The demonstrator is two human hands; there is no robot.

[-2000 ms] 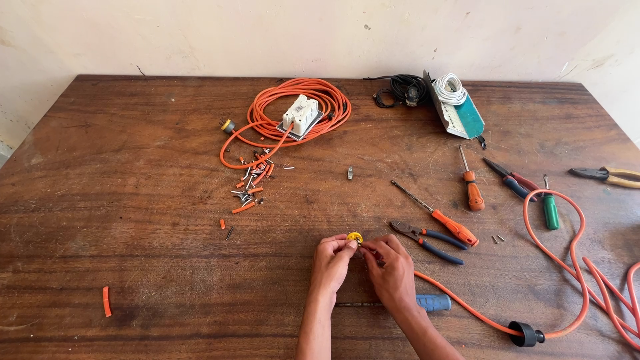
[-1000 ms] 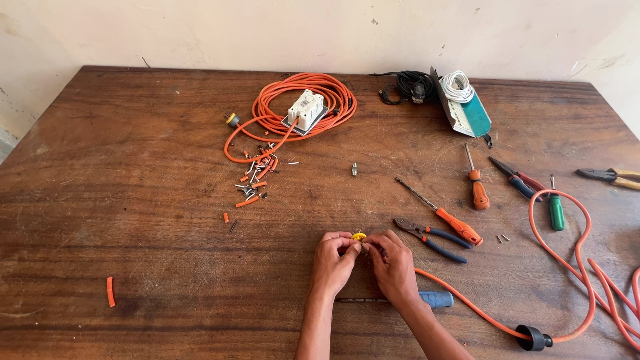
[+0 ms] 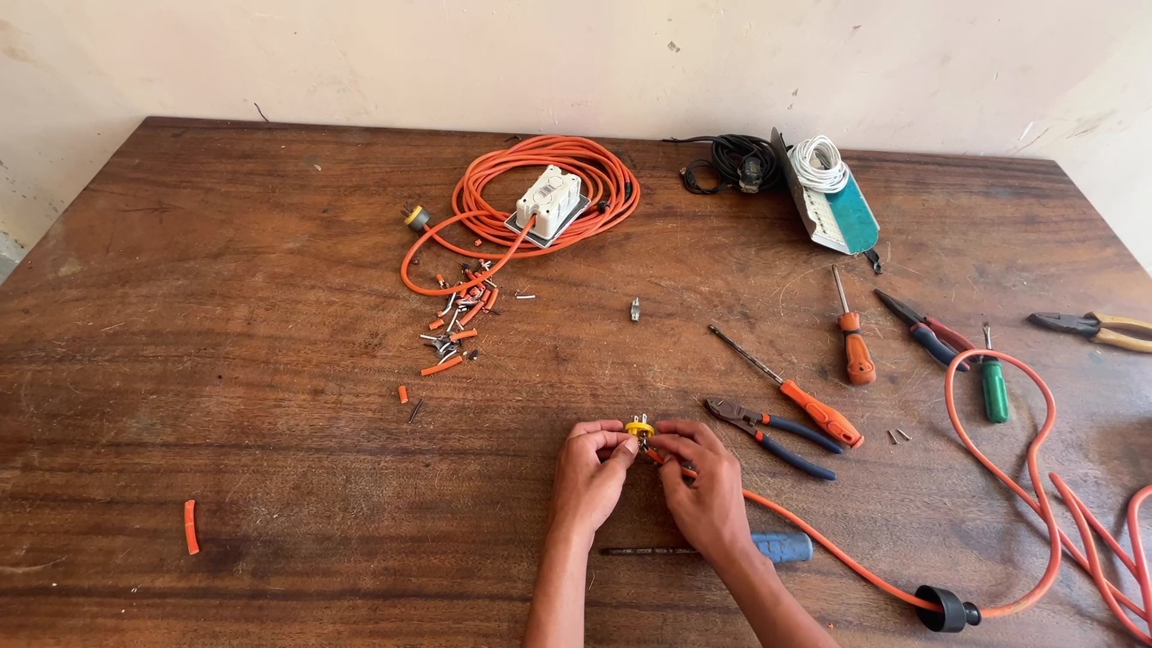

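Near the table's front, my left hand (image 3: 589, 472) grips the left side of a yellow electrical plug (image 3: 639, 430), whose metal prongs point away from me. At the plug's right side, my right hand (image 3: 700, 481) pinches the end of an orange cable (image 3: 801, 525) where it meets the plug. The wire ends are mostly hidden by the fingers. A black plug cover (image 3: 942, 610) is threaded on the same cable at the lower right. Beneath my right wrist lies a screwdriver with a blue handle (image 3: 781, 546). Pliers with blue handles (image 3: 774, 438) rest just right of my hands.
Orange-handled screwdrivers (image 3: 821, 414), a green-handled screwdriver (image 3: 994, 389) and more pliers (image 3: 1093, 328) lie at right. Behind are a coiled orange extension cord (image 3: 621, 171) with a white socket box (image 3: 551, 200), cable scraps (image 3: 468, 310), a small metal clamp (image 3: 635, 310), and black cable (image 3: 733, 162).
The plug's prongs, not distinct in the earlier frames, now show pointing away from me between my fingers. Both hands stay at about the same place on the table.
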